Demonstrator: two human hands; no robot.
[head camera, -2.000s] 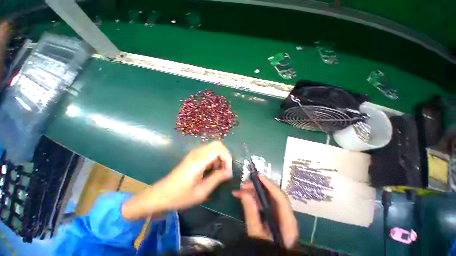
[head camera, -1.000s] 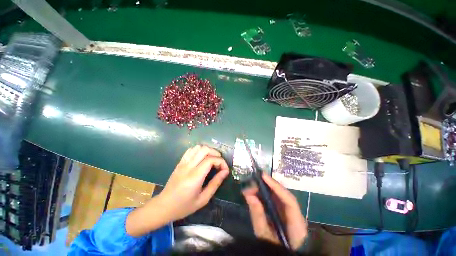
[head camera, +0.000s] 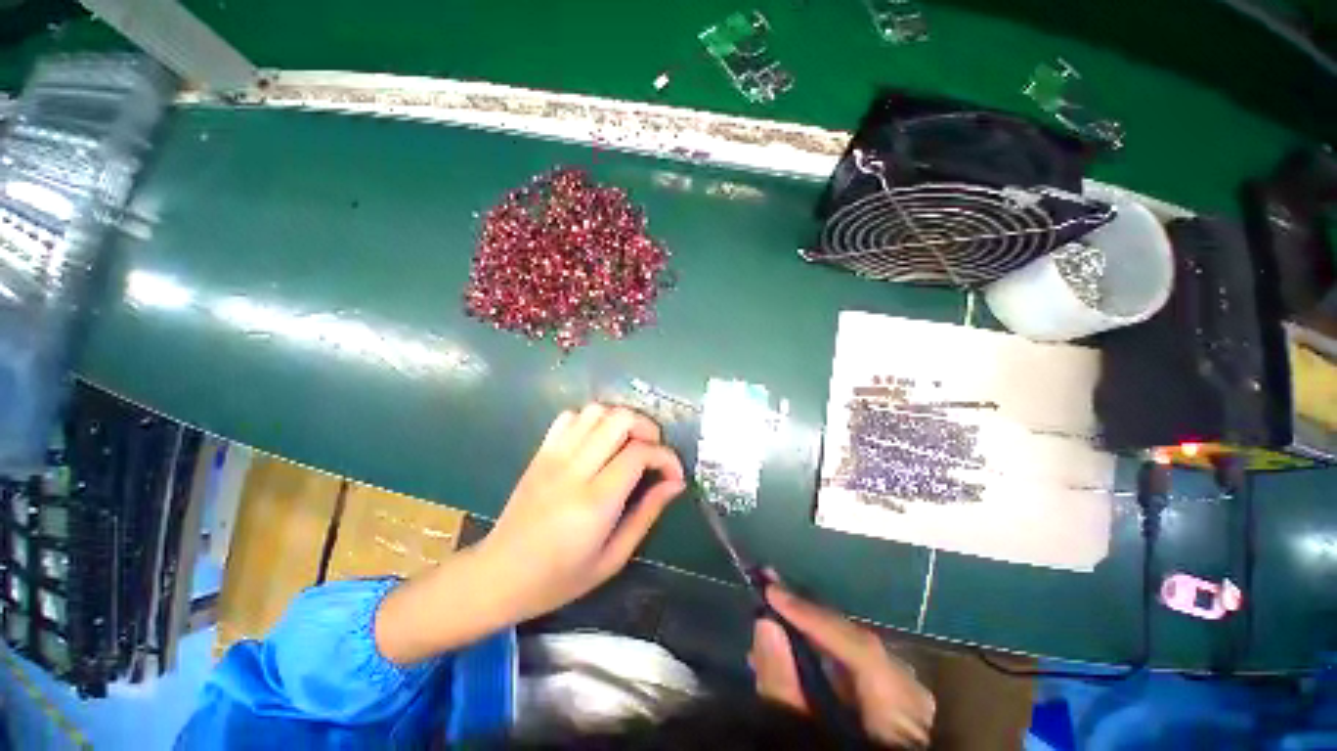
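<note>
A small green and white circuit board (head camera: 736, 440) lies on the dark-green bench. My right hand (head camera: 843, 668) holds a black soldering iron (head camera: 799, 646), its thin metal tip at the board's lower left edge. My left hand (head camera: 587, 492) is just left of the board, thumb and fingertips together at its edge; whether something small is pinched between them cannot be seen. A heap of small red components (head camera: 565, 257) lies beyond my left hand. Rows of dark grey-purple pieces (head camera: 912, 448) lie on a beige cardboard sheet (head camera: 1078, 506) right of the board.
A black fan (head camera: 946, 191) with a wire grille and a white tub (head camera: 1114, 286) stand beyond the cardboard. A black soldering station (head camera: 1195, 338) is at right, a pink tag (head camera: 1199, 596) near the edge. Clear trays (head camera: 74, 191) are far left. Boards lie on the green belt (head camera: 557, 59).
The view has shifted. The iron and my right hand have moved down towards the wearer, so the tip went from over the board to its lower left edge. My left hand stays beside the board.
</note>
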